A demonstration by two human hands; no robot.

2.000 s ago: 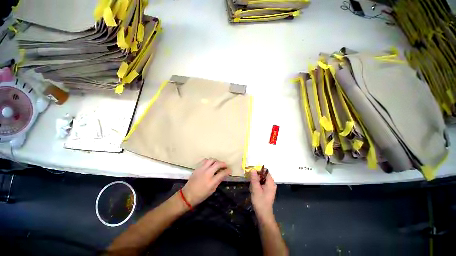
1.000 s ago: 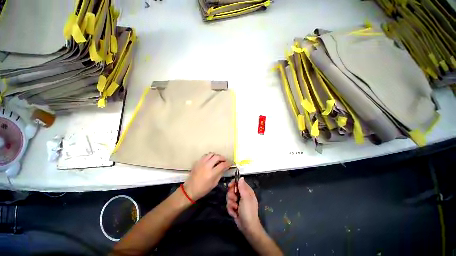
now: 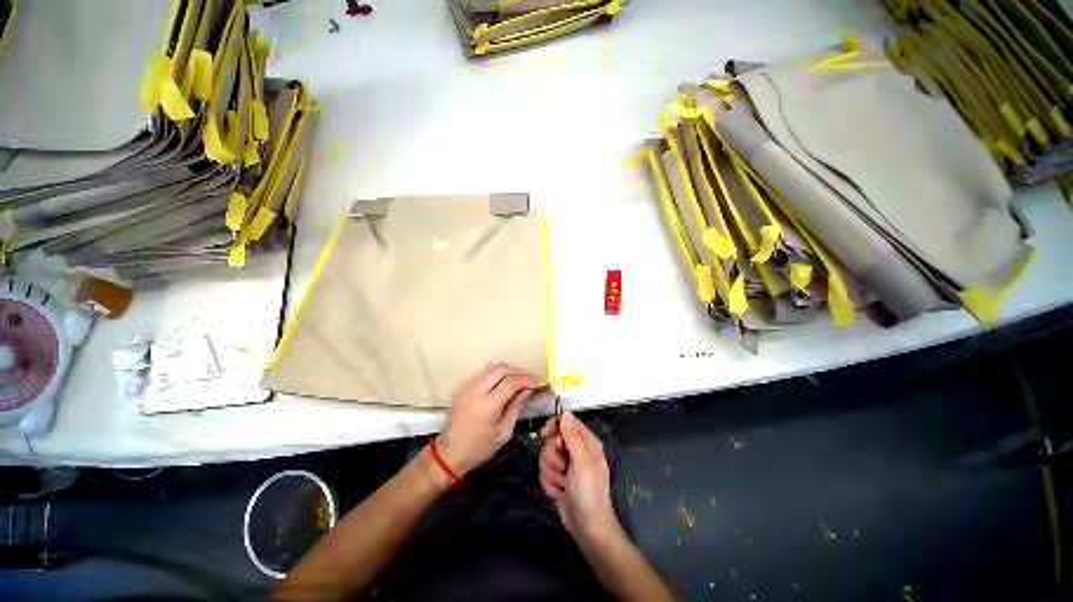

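Observation:
The beige-grey bag panel (image 3: 412,306) lies flat on the white table, with yellow binding tape (image 3: 548,282) along its sides and two grey tabs at its far edge. My left hand (image 3: 480,414) holds the panel's near right corner between thumb and fingers. My right hand (image 3: 577,468) is just right of and below that corner, closed around dark thread snips (image 3: 561,433), their tips pointing up beside the corner. A short yellow tape tail (image 3: 568,380) lies just right of the corner. Whether the blades touch anything cannot be told.
A tall panel stack (image 3: 118,200) is at left, folded panels (image 3: 871,188) at right. A red label (image 3: 613,292), white board (image 3: 206,359), amber bottle (image 3: 104,296) and fan (image 3: 26,353) are on the table (image 3: 471,129). A white-rimmed bin (image 3: 248,526) stands on the floor.
Since two seconds ago the view has shifted and the panel sits straighter. My right hand has moved from the tape tail to just below the corner, snips now pointing up. My left hand stays at the corner.

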